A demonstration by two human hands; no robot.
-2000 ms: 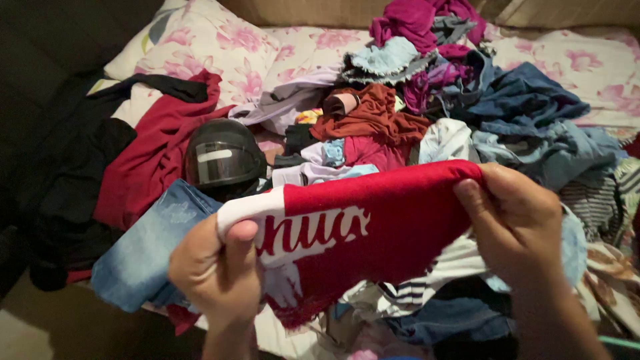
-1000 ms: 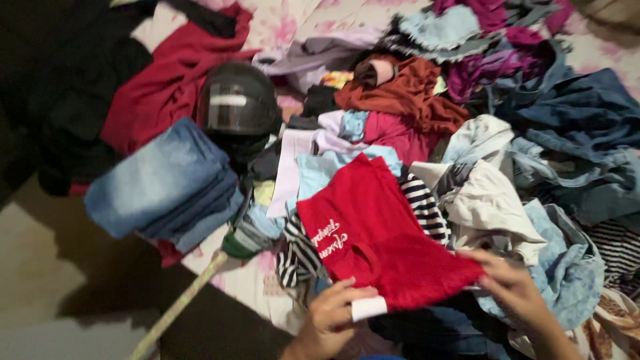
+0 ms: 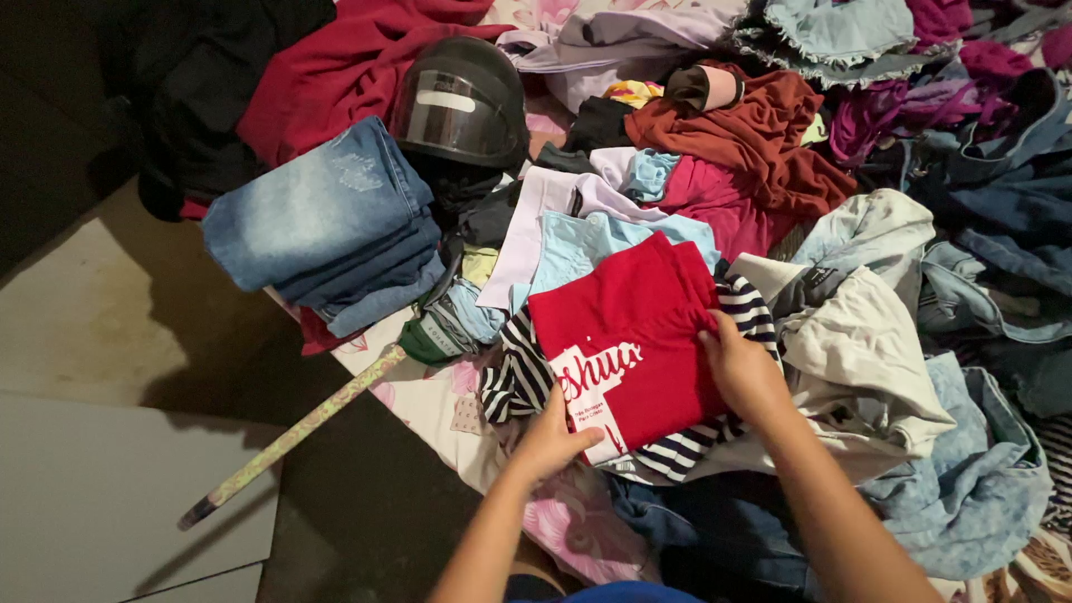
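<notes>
A red garment with a white cross print and lettering (image 3: 636, 335) is folded into a rough rectangle over the clothes. My left hand (image 3: 557, 440) grips its lower left corner, thumb on top of the white print. At its right edge, my right hand (image 3: 741, 364) holds the cloth, with the fingertips partly hidden. Beneath it show a black-and-white striped garment (image 3: 523, 356) and a light blue one (image 3: 578, 243). To the right lies a crumpled off-white garment (image 3: 854, 360).
A stack of folded jeans (image 3: 322, 213) lies at the left beside a black helmet with a visor (image 3: 459, 105). A patterned stick (image 3: 293, 435) juts out past the bed's edge over the floor. Rust-coloured cloth (image 3: 754, 126) and denim (image 3: 1013, 201) lie farther back and right.
Two seconds ago the red garment was held up in both hands; now it lies lower over the pile, more compactly folded than one second ago. The view has tilted down.
</notes>
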